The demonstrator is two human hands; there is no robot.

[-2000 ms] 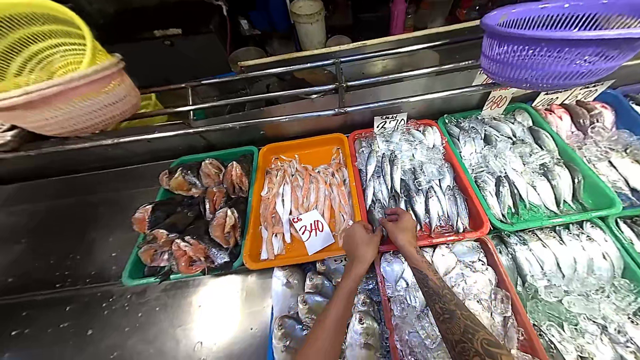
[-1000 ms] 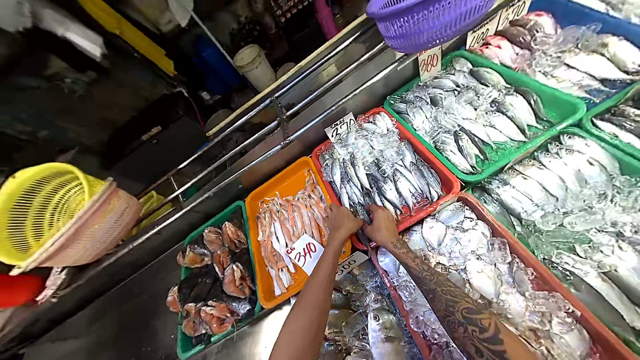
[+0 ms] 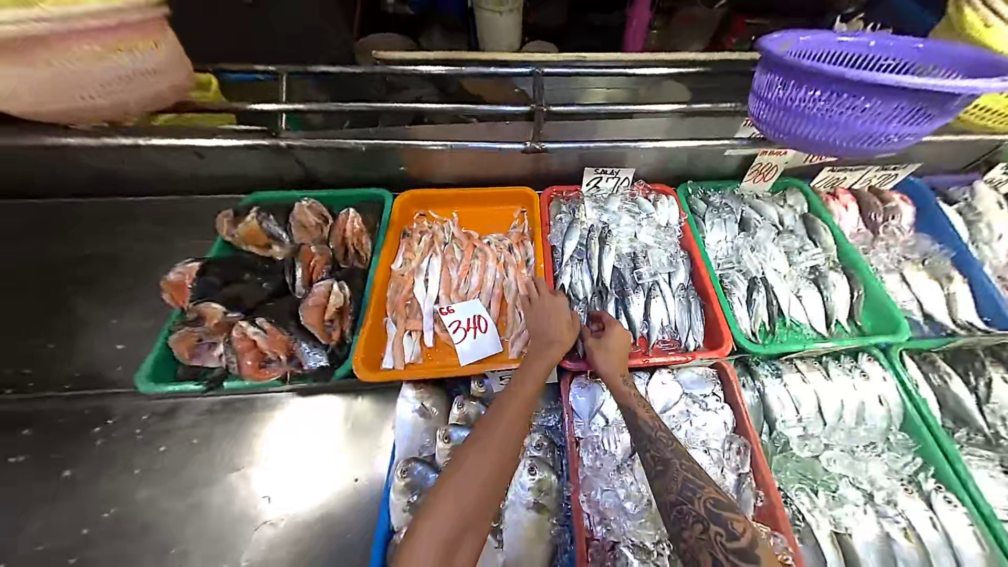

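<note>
My left hand (image 3: 550, 321) is at the lower left corner of a red plastic tray (image 3: 715, 335), close to the right rim of the orange tray (image 3: 370, 350). Beside it, my right hand (image 3: 606, 342) has its fingers bent at the same corner. Small silvery fish (image 3: 654, 311) lie in rows in the red tray under crushed ice (image 3: 622, 216). Between my hands a bit of fish shows, but whether either hand grips it is hidden by the fingers. Strips of pinkish fish (image 3: 449, 268) fill the orange tray, with a handwritten price card (image 3: 470, 331) on them.
To the left a green tray (image 3: 146, 370) holds cut fish heads or pieces. Nearer me are a blue tray (image 3: 383, 504) and a second red tray (image 3: 768, 472) of fish. More fish trays stand at right. Behind runs a metal rail (image 3: 441, 108); a purple basket (image 3: 858, 94) hangs above it.
The view has tilted and come level again. Both hands stay near the same corner of the red tray; nothing else has plainly changed.
</note>
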